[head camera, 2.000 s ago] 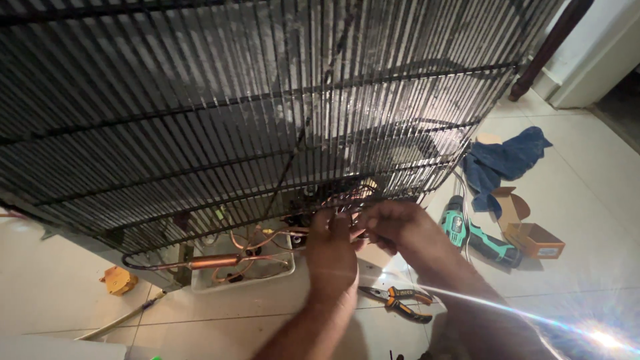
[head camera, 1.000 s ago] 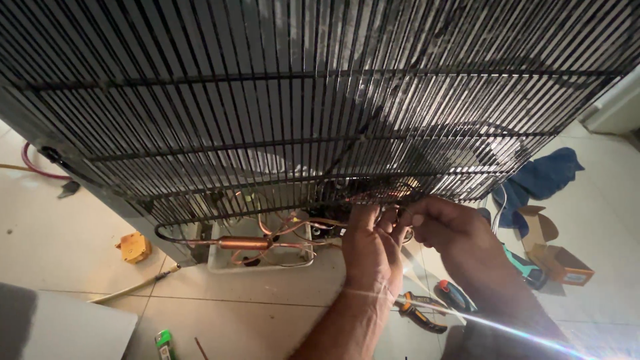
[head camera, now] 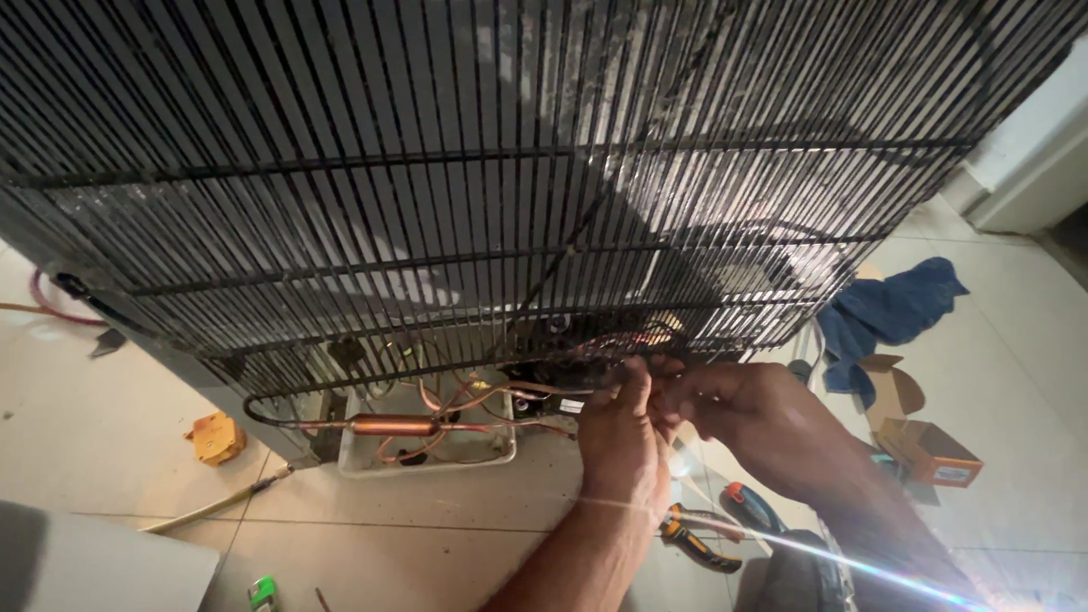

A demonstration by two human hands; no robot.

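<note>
My left hand [head camera: 625, 433] and my right hand [head camera: 739, 408] meet at the lower edge of the black wire condenser grille [head camera: 476, 212] on the back of a refrigerator. Their fingers are bent close together beside the wiring of the dark compressor area [head camera: 561, 365]. Whatever lies between the fingertips is too hidden to name. Left of my hands, a copper filter drier [head camera: 393, 424] with thin copper tubes runs over a white plastic tray [head camera: 425, 469].
Pliers with orange and black handles [head camera: 701, 544] and an orange-black handled tool [head camera: 752, 507] lie on the tiles. Further right are a blue cloth [head camera: 901, 306] and an open cardboard box [head camera: 931, 455]. A yellow plastic piece [head camera: 217, 438], a hose [head camera: 212, 507] and a green lighter [head camera: 263, 593] lie left.
Both hands stay close together at the grille's lower edge, with small shifts of the fingers. The view has shifted.
</note>
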